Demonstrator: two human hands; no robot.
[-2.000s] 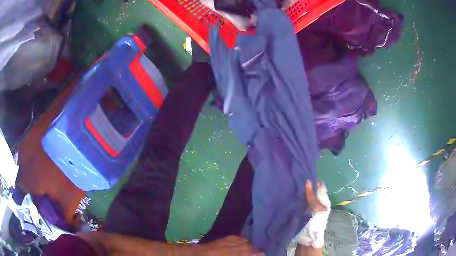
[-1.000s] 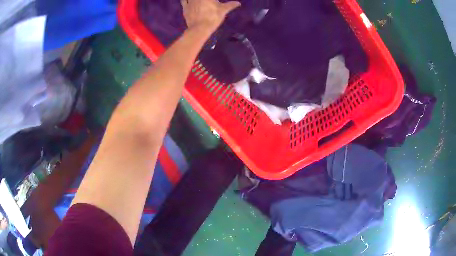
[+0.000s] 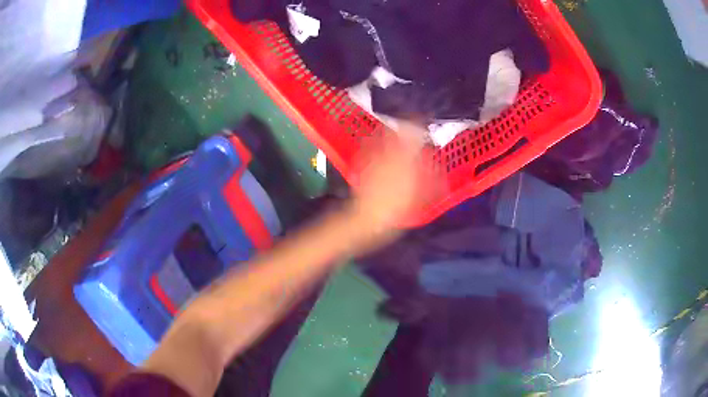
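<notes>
The red slotted basket (image 3: 570,128) stands on the floor at the top centre, filled with dark garment pieces (image 3: 450,46) and a few white cut pieces (image 3: 503,81). My left hand (image 3: 400,174) is bare and motion-blurred, over the basket's near corner; its fingers cannot be made out. A blue-grey cut piece (image 3: 543,213) lies on dark cloth just below the basket. A blurred dark cloth piece (image 3: 489,333) is in front of it, nearer me; what holds it, if anything, is hidden. My right hand is not in view.
A blue plastic stool with red edges (image 3: 128,287) is at left. Purple-black cloth (image 3: 621,147) lies right of the basket on the green floor. Pale cloth (image 3: 46,132) is heaped at far left. Bright glare and striped floor tape (image 3: 687,312) show at lower right.
My left hand has come back from inside the basket to its near corner. The basket sits slightly higher in view. A blurred dark piece now shows at bottom centre, and more of the stool is visible.
</notes>
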